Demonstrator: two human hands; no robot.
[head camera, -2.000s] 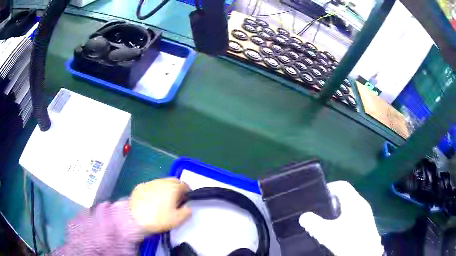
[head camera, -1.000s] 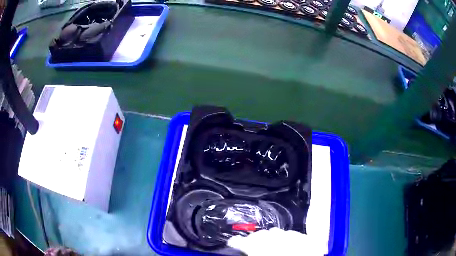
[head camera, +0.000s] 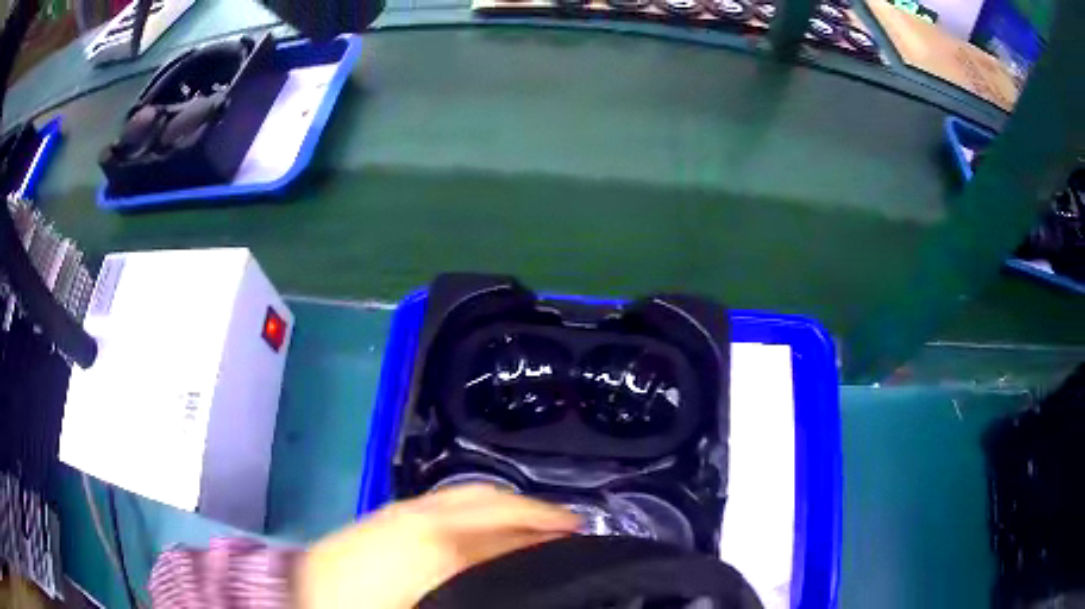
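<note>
A glossy black insert tray (head camera: 704, 416) with moulded recesses lies in a bright-blue line tray (head camera: 819, 464) on a white sheet (head camera: 761, 446). A shiny clear bag (head camera: 625, 519) shows in its lower recess. My bare left hand (head camera: 434, 545) reaches over the lower recess, fingers pointing right. A black curved piece, apparently a headphone headband (head camera: 595, 577), overlaps my left hand at the bottom edge. Its lower part is cut off, and whether my fingers grip it is hidden. My right hand is not in view.
A white box (head camera: 167, 381) with a red switch and black hose (head camera: 48, 315) stands left. Beyond, on the green belt (head camera: 619, 226), a blue tray holds headphones in an insert (head camera: 179, 125). A black stack (head camera: 1041, 500) lies right. A green upright (head camera: 952, 262) crosses the right side.
My left hand has come in over the insert's lower recess with the dark curved piece in front. My gloved right hand has left the picture. The far blue tray appears slightly further left.
</note>
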